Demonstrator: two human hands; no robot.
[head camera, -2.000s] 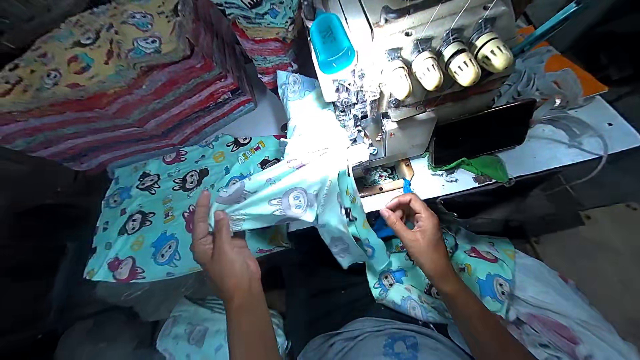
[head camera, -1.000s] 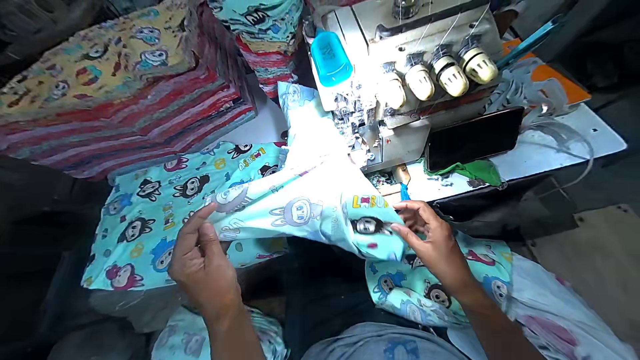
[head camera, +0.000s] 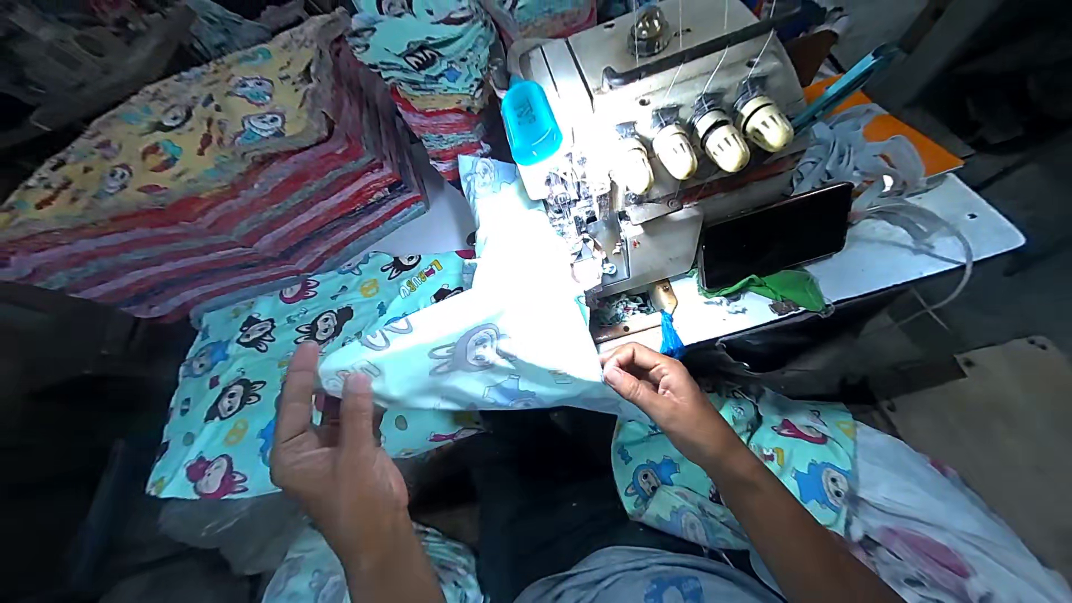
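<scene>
A mint printed fabric piece (head camera: 477, 356), pale side up, stretches from the needle area of an overlock sewing machine (head camera: 670, 100) towards me. My right hand (head camera: 657, 394) pinches its right edge between thumb and fingers, just below the machine's front plate. At its left end my left hand (head camera: 339, 444) has thumb and fingers spread; the fabric's end lies by the fingertips, and whether they touch it is hard to tell. Under it, to the left, lies another mint printed fabric (head camera: 243, 394). Strong light washes out the cloth near the presser foot.
Stacks of folded printed fabric (head camera: 209, 184) stand at the left and behind. On the white table (head camera: 946, 226) are a dark phone (head camera: 775, 239), a green cloth (head camera: 779, 289) and grey fabric strips (head camera: 863, 155). A blue tassel (head camera: 671, 335) hangs near my right hand. More printed fabric (head camera: 737, 469) lies over my lap.
The fabric between my hands is spread flatter than two seconds ago. The printed flap that my right hand held up one second ago has turned down out of sight. My left hand's fingers have opened.
</scene>
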